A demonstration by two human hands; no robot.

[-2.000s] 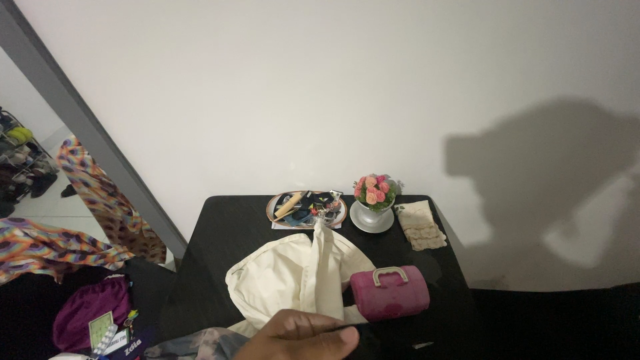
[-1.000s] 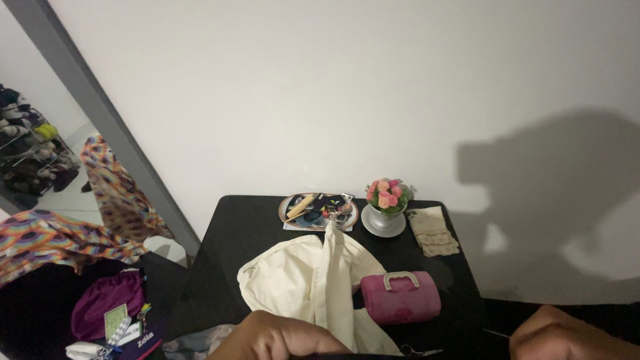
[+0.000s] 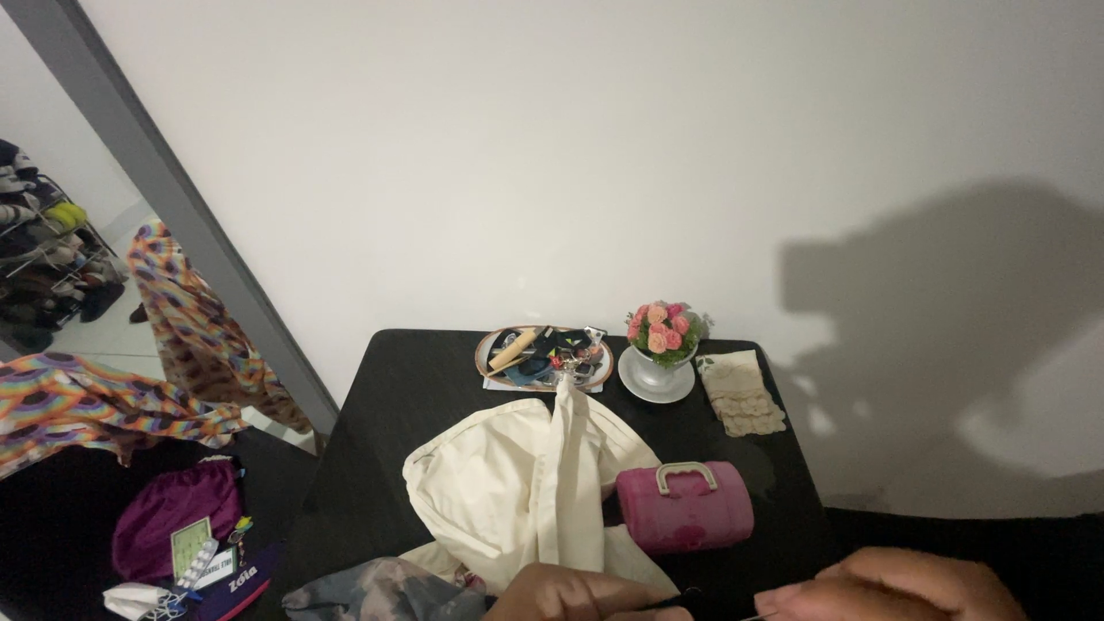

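Observation:
At the bottom edge, my left hand point(image 3: 578, 593) has its fingers closed at a bit of dark material, mostly cut off by the frame. My right hand point(image 3: 888, 586), to its right, pinches a thin, needle-like thing between thumb and finger. Just beyond my left hand a cream cloth garment point(image 3: 483, 474) lies spread on the black table point(image 3: 371, 431). Beside it stands a pink case with a pale handle point(image 3: 686, 517). A blue-grey patterned cloth point(image 3: 379, 591) lies left of my left hand.
Along the wall are an oval tray point(image 3: 479, 349) of small items, a potted flower arrangement point(image 3: 660, 332) on a saucer point(image 3: 634, 379) and a folded cream lace-edged cloth point(image 3: 742, 392). At left lie a purple pouch point(image 3: 172, 517) and rainbow-patterned fabric point(image 3: 69, 405), near a grey-framed mirror point(image 3: 190, 190).
My right hand, not recognisable two seconds ago, came into view at the lower right and has since moved left, nearer my left hand. The garment and pink case remain on the table.

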